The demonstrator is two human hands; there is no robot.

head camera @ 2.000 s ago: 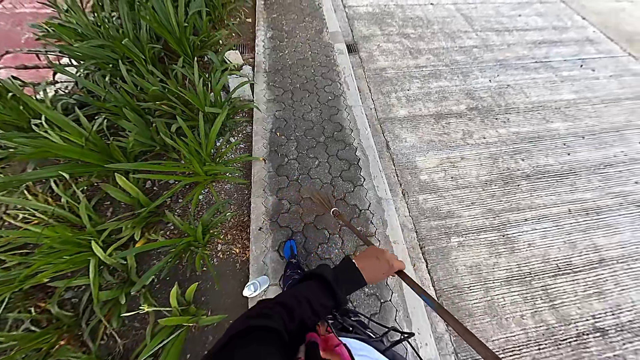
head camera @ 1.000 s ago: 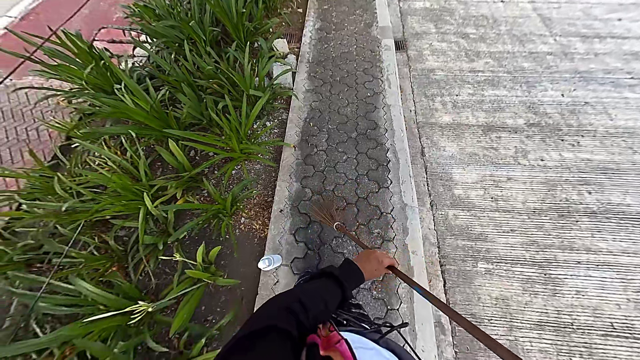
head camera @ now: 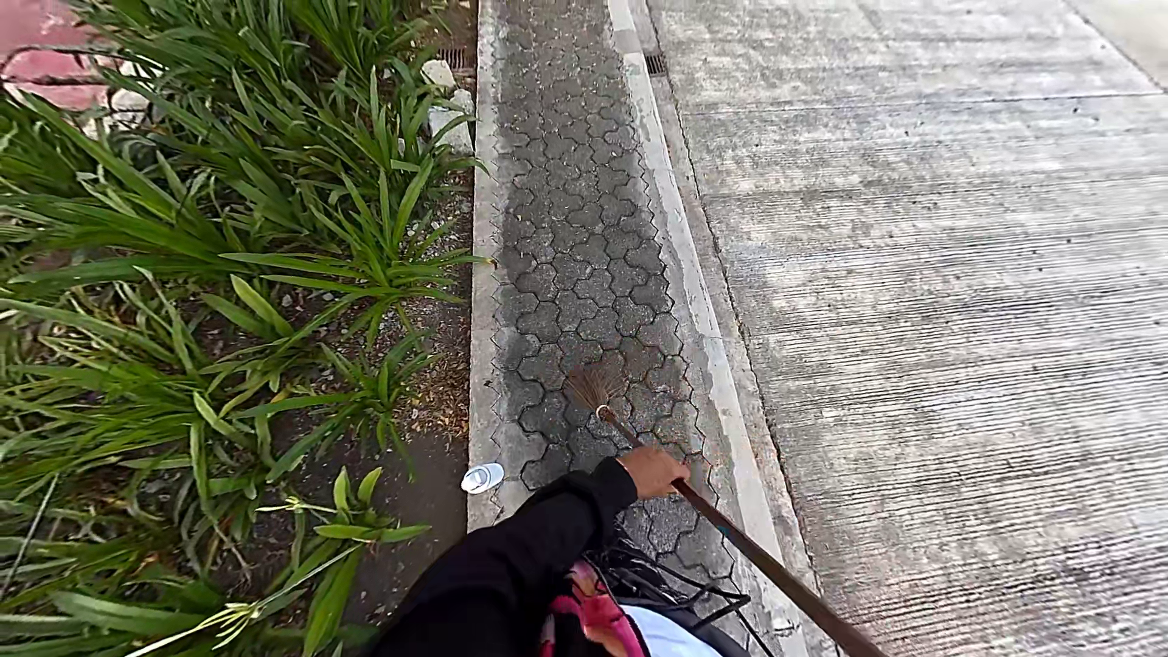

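Note:
My left hand (head camera: 655, 471), in a black sleeve, comes from the lower left and is closed around the long brown handle of a stick broom (head camera: 757, 557). The handle slants down to the lower right and leaves the frame. Its fanned thin bristles (head camera: 597, 385) are over the paved walkway (head camera: 584, 228), up and to the left of my hand. A small white object, perhaps a cup (head camera: 482, 477), lies at the left edging of the walkway. My right hand is not in view.
Long-leaved green plants (head camera: 365, 265) fill the left bed, some leaves reaching over the concrete edging (head camera: 484, 182). Pale stones (head camera: 451, 119) sit by it. A raised curb (head camera: 698, 301) separates the walkway from the ridged concrete road (head camera: 958, 365). Black cords (head camera: 693, 598) hang by my body.
A blue shoe seen near the white object two seconds ago is out of sight now. My left hand stays on the broom handle. The view has shifted and turned a little.

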